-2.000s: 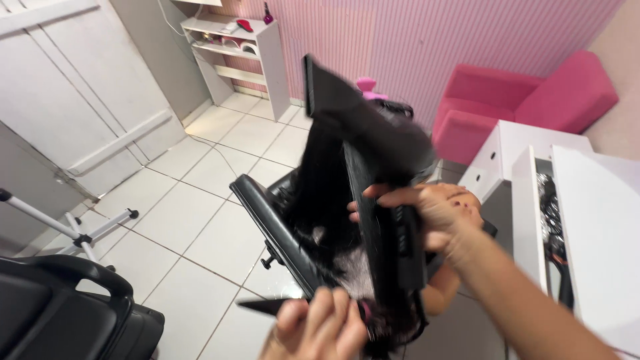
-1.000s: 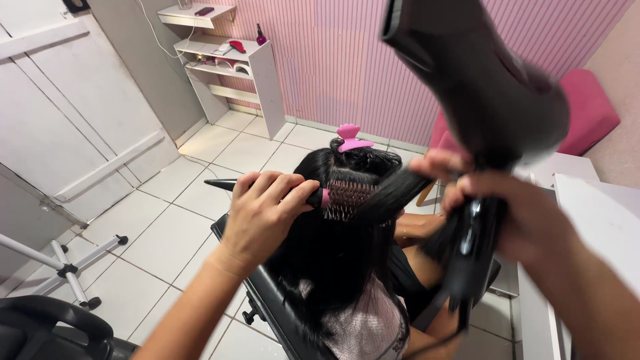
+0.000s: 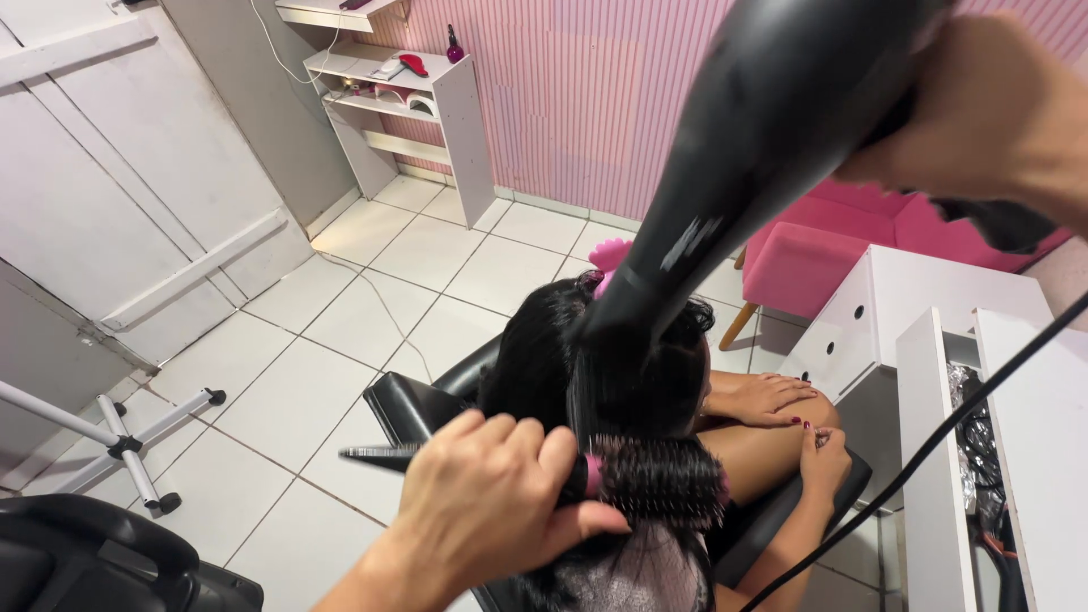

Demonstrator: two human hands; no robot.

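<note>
My left hand grips the black handle of a round hairbrush with a pink collar. Its bristles lie against the long black hair of a seated person, low beside the head. From the upper right, my right hand holds a black hair dryer, its nozzle pointing down at the hair just above the brush. A pink hair clip sits on top of the head, partly behind the nozzle. The fingers of my right hand are partly hidden by the dryer.
The person sits in a black salon chair, hands on the lap. The dryer's cord crosses an open white drawer at right. A pink armchair, white shelves, a wheeled stand and another black chair stand around.
The brush in my left hand has moved down from the upper part of the head to the lower hair. The dryer, raised at the right a second ago, now has its nozzle down at the hair.
</note>
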